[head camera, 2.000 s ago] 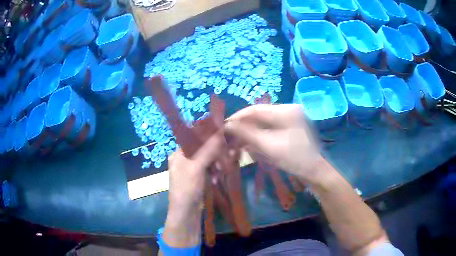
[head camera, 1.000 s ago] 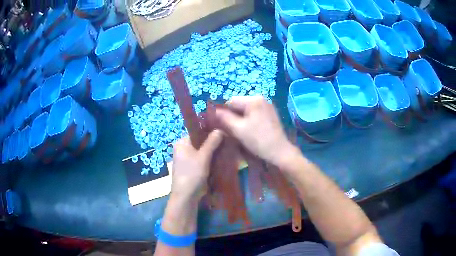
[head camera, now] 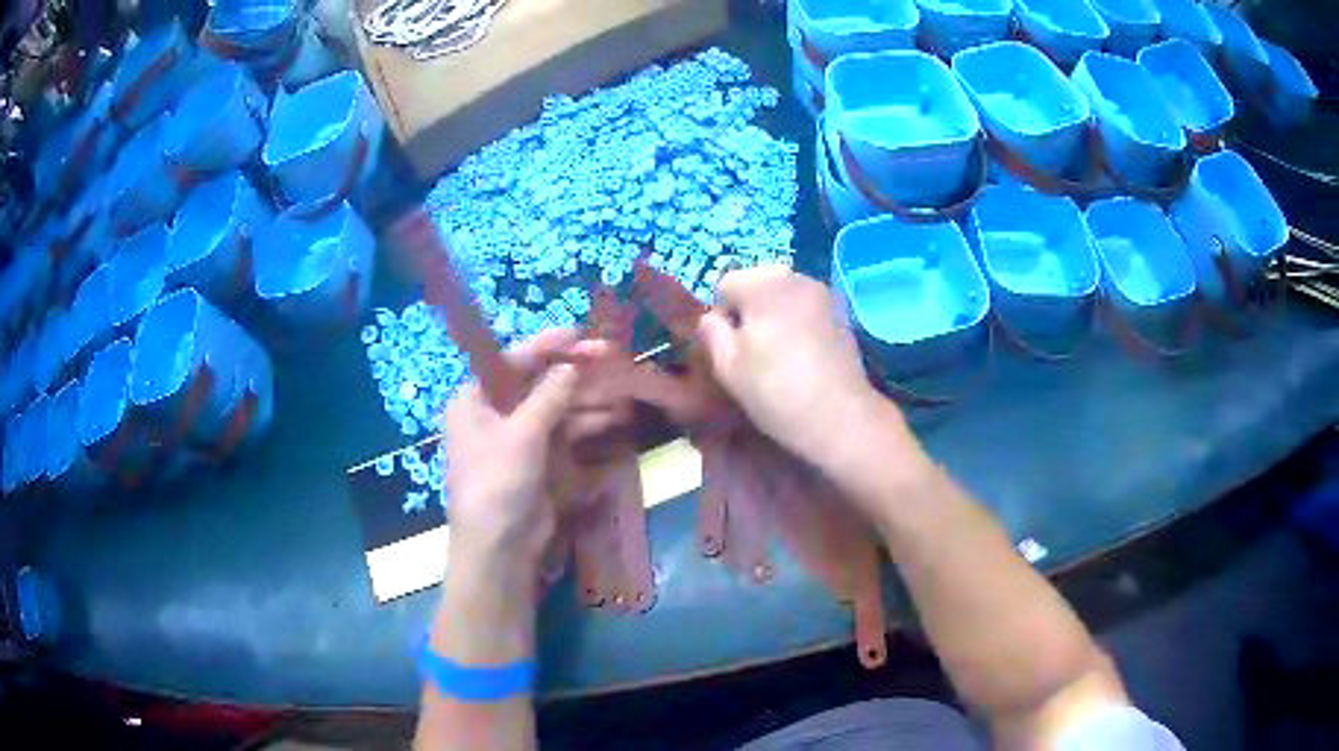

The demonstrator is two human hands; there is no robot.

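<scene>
My left hand [head camera: 507, 440] is closed round several brown handle straps [head camera: 460, 305]; one sticks up blurred to the upper left. My right hand [head camera: 786, 360] is just to the right, its fingers pinching the upper end of other straps [head camera: 671, 298]. More strap ends with small holes hang below and between the hands [head camera: 869, 624]. Both hands are partly blurred, and how many straps each holds cannot be told. A large heap of light-blue button fasteners [head camera: 632, 169] lies behind the hands. A black sheet with a pale band [head camera: 408, 569] lies partly under the left hand and straps.
Blue baskets with brown straps stand in rows at the left [head camera: 198, 352] and right [head camera: 911, 279]. A shallow cardboard box [head camera: 543, 59] with white cords [head camera: 433, 22] is behind the heap. A small white scrap [head camera: 1032, 550] lies near the front edge of the green table [head camera: 220, 587].
The hands have moved slightly apart, the left to the left. The strap ends below them have spread and shifted. The whole view has shifted a little left.
</scene>
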